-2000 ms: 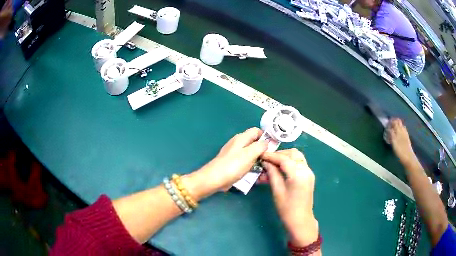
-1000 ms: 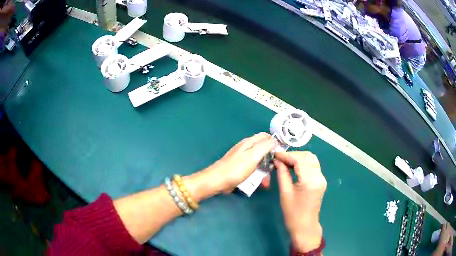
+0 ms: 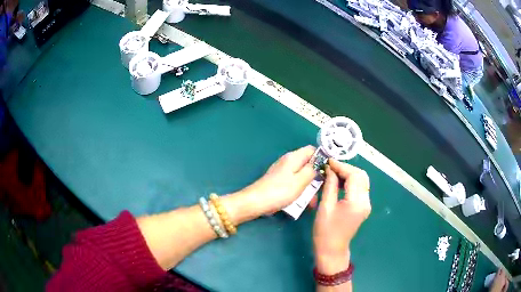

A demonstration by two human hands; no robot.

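A white plastic housing (image 3: 341, 137) stands at the pale rail with its spoked round end up and its flat arm pointing down-left. My left hand (image 3: 289, 178) holds the housing arm from the left side. My right hand (image 3: 344, 197) pinches a small circuit board (image 3: 321, 162) with thumb and finger at the arm near the round head. The lower end of the arm shows below my fingers. The fingers hide part of the board and any wires.
Three waiting housings (image 3: 145, 73) with loose boards lie left along the rail (image 3: 285, 101). The dark green conveyor (image 3: 343, 74) carries more housings. White parts (image 3: 443, 247) and board strips (image 3: 463, 265) lie lower right. A person (image 3: 459, 43) sits beyond a white heap (image 3: 420, 48). Another hand shows lower right.
The held housing and both hands have shifted slightly right in view. The board now shows closer to the round head. Housings on the belt have moved toward the upper left.
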